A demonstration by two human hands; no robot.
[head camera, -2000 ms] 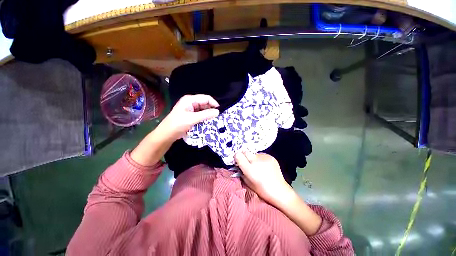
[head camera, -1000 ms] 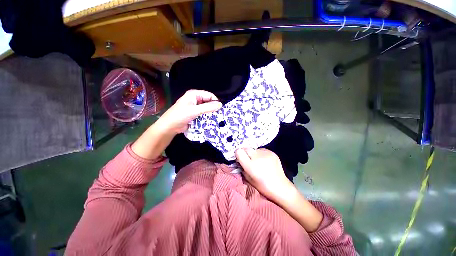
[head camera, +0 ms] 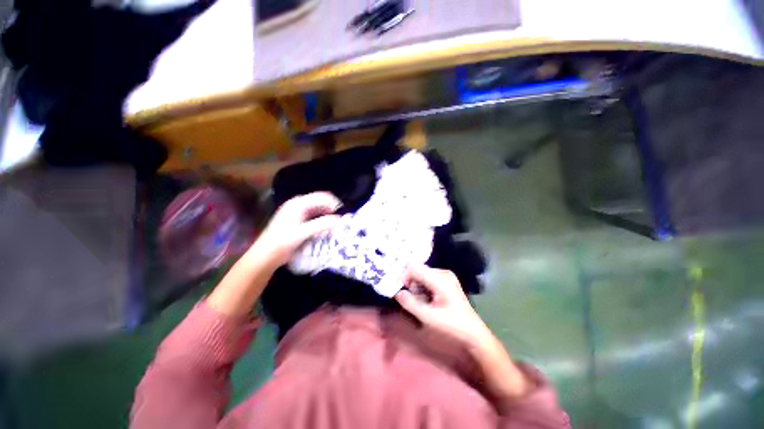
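The white lace collar [head camera: 394,219] lies on the black garment [head camera: 314,293] over my lap; the picture is blurred. A small dark button [head camera: 379,252] shows on the lace. My left hand [head camera: 303,224] holds the collar's left edge between thumb and fingers. My right hand [head camera: 436,297] pinches the collar's lower edge. A needle or thread cannot be made out.
The white-topped table [head camera: 197,67] curves across the top, with a grey mat [head camera: 469,21] bearing small black items and part of a dark flat object. A pink mesh waste basket [head camera: 199,230] stands at left. Grey fabric bins [head camera: 67,251] flank both sides. Black garments [head camera: 84,84] lie at upper left.
The view has tilted up and blurred, so the grey mat now shows at the top. Both hands still hold the collar; my right fingers are curled differently at its lower edge.
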